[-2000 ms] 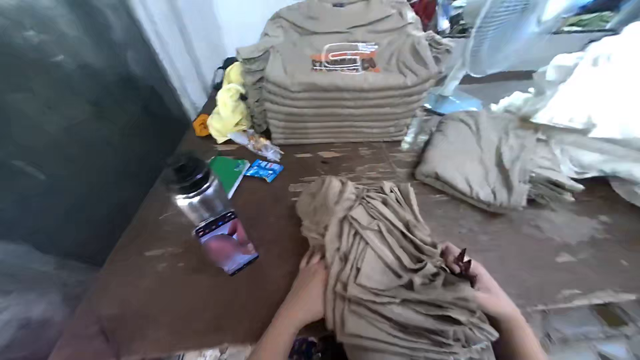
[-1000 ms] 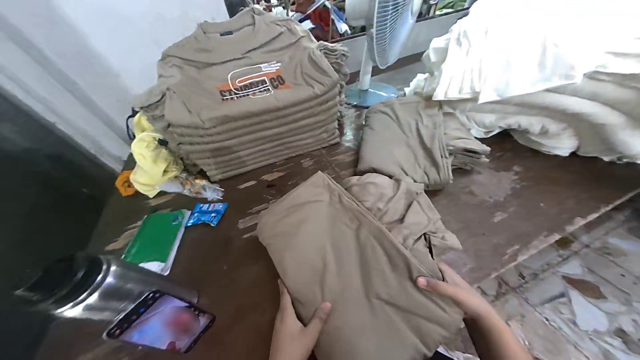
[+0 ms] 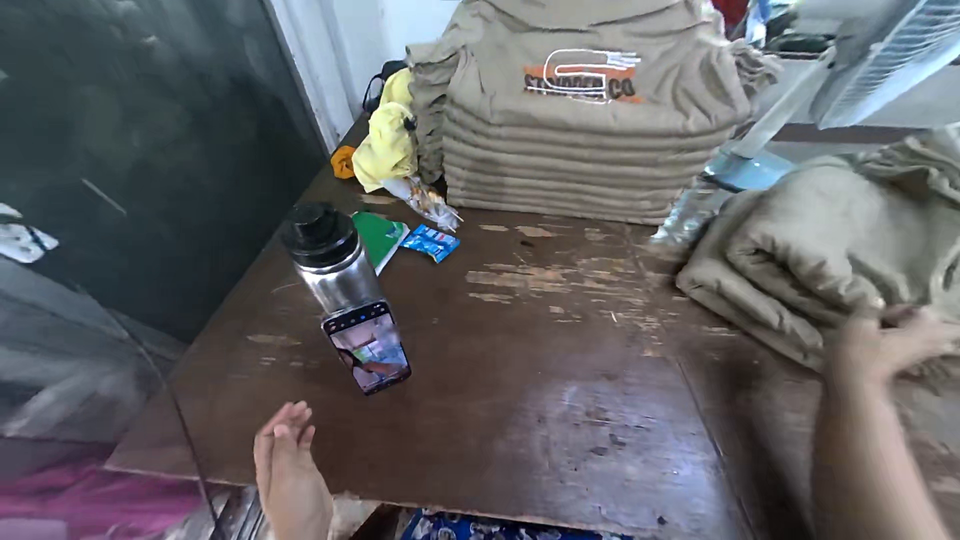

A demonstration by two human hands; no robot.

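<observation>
My left hand (image 3: 289, 469) is raised over the table's near edge at the lower left, fingers bent and nothing in it. At the right, my right hand (image 3: 885, 341) touches the front of a folded brown garment bundle (image 3: 817, 232), which lies on other folded brown cloth; whether its fingers grip the cloth is blurred. A tall stack of brown printed T-shirts (image 3: 577, 142) stands at the back. A smartphone (image 3: 367, 349) with its screen lit leans on a steel bottle (image 3: 334, 266) with a black lid, left of centre.
Behind the bottle lie a green booklet (image 3: 379, 236) and a blue packet (image 3: 431, 242). Yellow cloth (image 3: 386, 150) and an orange item (image 3: 343, 162) are at the back left corner. A fan (image 3: 885, 67) stands at the back right. The brown wooden tabletop (image 3: 525, 375) has worn patches.
The brown garment that both hands held in front of me is now at the right, on the smaller pile. My left hand has let go and moved left. The view has swung left.
</observation>
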